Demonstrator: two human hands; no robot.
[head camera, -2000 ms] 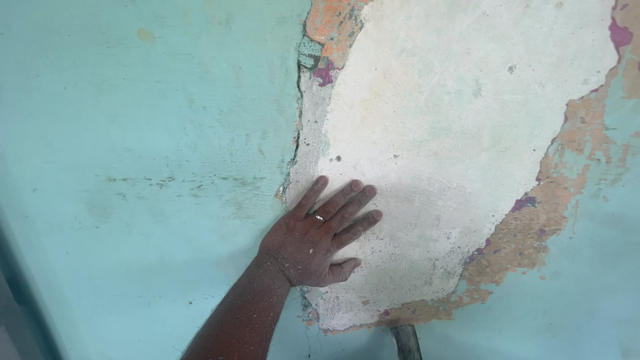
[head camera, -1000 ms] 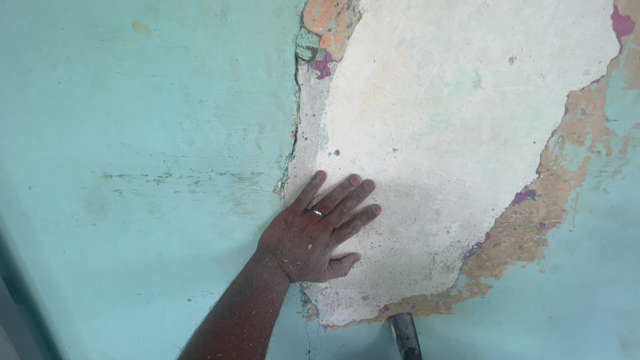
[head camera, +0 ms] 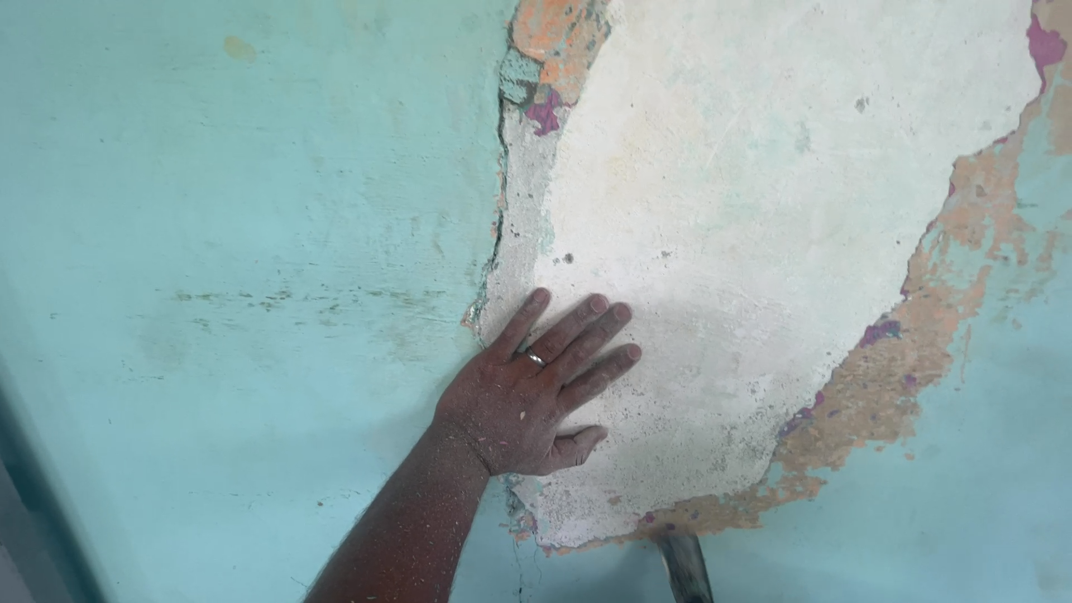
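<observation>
My left hand [head camera: 519, 402], dusty and wearing a ring, lies flat with its fingers spread on the bared pale patch [head camera: 720, 251] of a wall. Its wrist crosses the patch's broken left edge onto turquoise paint [head camera: 251, 402]. To the right of my wrist, the dark end of a tool [head camera: 685, 565] reaches up from the bottom of the view to the patch's lower rim; its handle is hidden, and its kind is not plain. My right hand is out of view.
Layers of tan and purple old paint [head camera: 888, 385] border the patch on the right and below. Orange plaster [head camera: 557, 42] and a loose turquoise chip [head camera: 519, 75] show at the upper left edge. A dark edge [head camera: 42, 502] runs along the lower left.
The tool's end shows a little more than two seconds ago, at the patch's lower rim. My left hand has stayed on the same spot.
</observation>
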